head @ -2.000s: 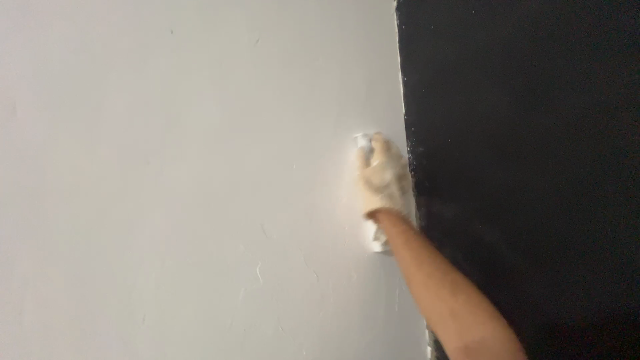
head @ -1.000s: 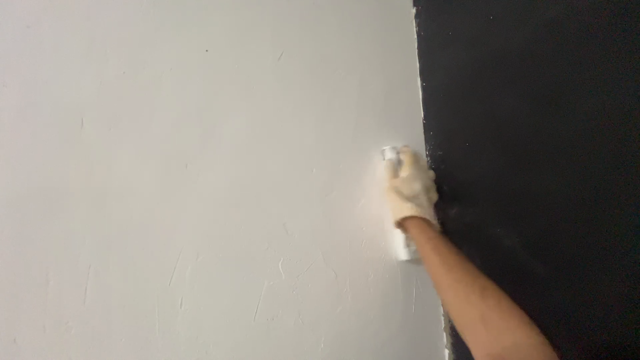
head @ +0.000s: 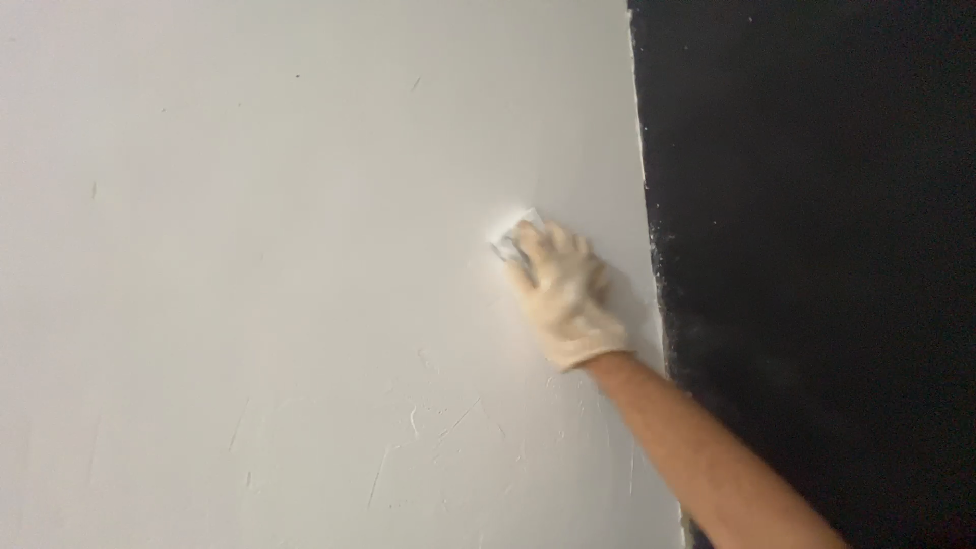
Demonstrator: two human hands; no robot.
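My right hand (head: 564, 293), in a cream knit work glove, grips a pale hand tool (head: 517, 235) and holds it against the light grey wall (head: 267, 267). Only the tool's upper left end shows past my fingers; the rest is hidden under the glove, and motion blurs it, so its exact kind is unclear. The tool leans up and to the left. Its visible end lies left of the border between the grey wall and a black surface (head: 823, 191). My left hand is out of view.
A rough, whitish edge (head: 644, 171) runs down between the grey and black areas. White specks and smudges mark the black near it. Scratches and thin raised marks (head: 414, 421) show on the lower grey wall, with small dark spots higher up.
My right hand has moved left, away from the black border, with the tool in it. The tool was roughly upright beside the border and now tilts up to the left.
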